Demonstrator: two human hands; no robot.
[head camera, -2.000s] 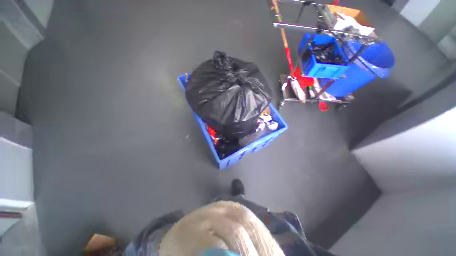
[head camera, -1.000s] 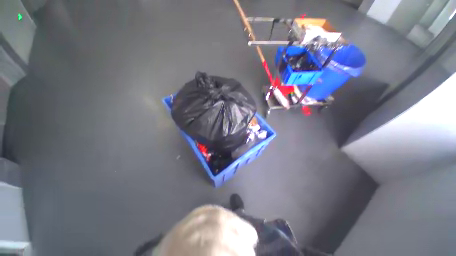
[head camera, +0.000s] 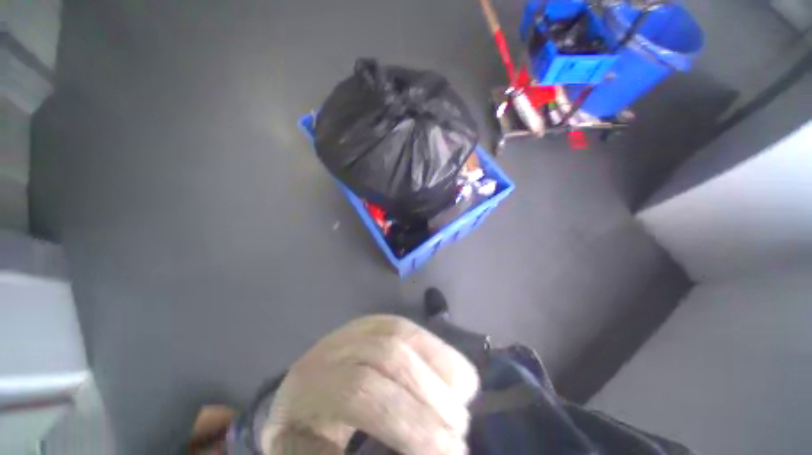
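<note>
My left hand (head camera: 374, 382), in an off-white knitted glove, is large at the bottom centre, close to the camera. Its fingers are curled; a dark patch shows beneath them, and I cannot tell whether it holds anything. My right hand is not in view. Beyond it, apart from my hand, a blue crate (head camera: 456, 233) stands on the floor. A black knotted bin bag (head camera: 396, 138) sits on top of the crate's load. Loose white and red waste (head camera: 476, 184) shows beside the bag.
At the upper right stands a cart with a small blue crate (head camera: 579, 68), a round blue bin (head camera: 654, 53) and a red dustpan (head camera: 537, 92). A white wall (head camera: 730, 213) is at right. A brown cardboard piece (head camera: 212, 425) lies lower left. My shoe (head camera: 435, 302) is below the crate.
The view has shifted, cutting off the cart's top. My gloved hand now shows more of its curled fingers. The crate and bag keep their places beside the cart.
</note>
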